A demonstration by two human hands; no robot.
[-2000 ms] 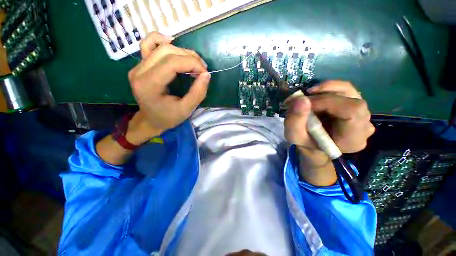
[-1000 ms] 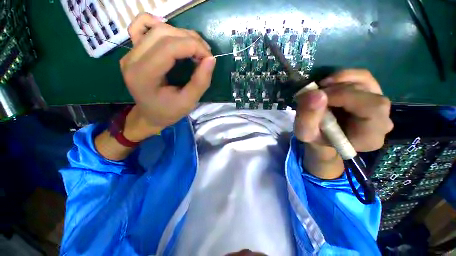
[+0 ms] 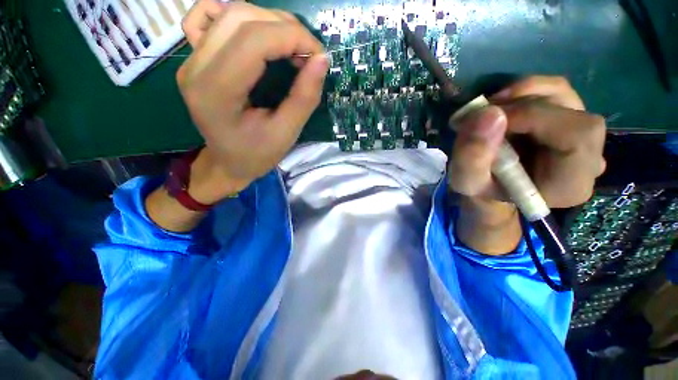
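The green PCB panel [image 3: 383, 93] lies on the green mat in front of me, its small boards in two rows with silvery parts. My left hand [image 3: 245, 96], left of the panel, pinches the thin solder wire [image 3: 355, 47] between thumb and forefinger; the wire reaches over the panel's upper part. My right hand [image 3: 531, 145], at the panel's right, grips the cream-handled soldering iron [image 3: 518, 182]. The iron's long dark tip points up and left over the panel's top row. Whether the tip touches a part or the wire is too small to tell.
The white component tray [image 3: 125, 76] with dark parts is at the upper left. Dark tweezers [image 3: 648, 37] lie at the upper right. More boards [image 3: 15, 82] and a silvery spool [image 3: 10, 159] are at the far left. A black tray of boards [image 3: 621, 245] is at the lower right.
The panel, tray and tweezers appear higher in the view. The iron's tip has shifted rightward along the top row, from the second column toward the fourth. Both hands keep their grips.
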